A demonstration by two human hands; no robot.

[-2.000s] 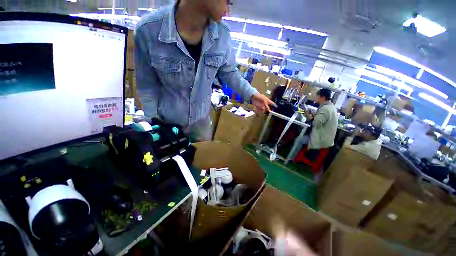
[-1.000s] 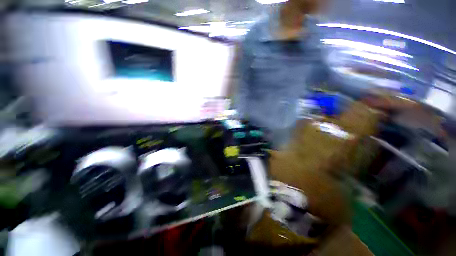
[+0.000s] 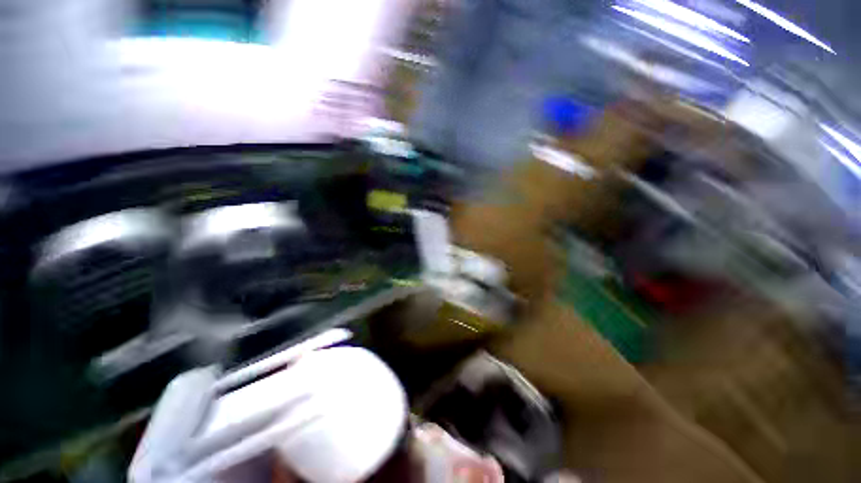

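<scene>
A white dome camera with its bracket (image 3: 345,415) is in the air in front of the bench at the bottom centre, blurred. My right hand (image 3: 458,462) is at its lower right side, blurred and cut off by the bottom edge, and seems to hold it. My left hand cannot be made out. Two more white-and-black dome cameras stand on the bench, one at the left (image 3: 99,274) and one beside it (image 3: 241,259).
A bright monitor (image 3: 217,94) stands behind. A black device (image 3: 392,179) with a white strip (image 3: 432,241) is right of the cameras. Cartons (image 3: 604,377) holding white-and-black parts are right of the bench. A person in blue (image 3: 481,94) stands behind it.
The view has swung left, then down. The white camera has come into view at the bottom centre with my right hand on it. Everything is blurred by motion.
</scene>
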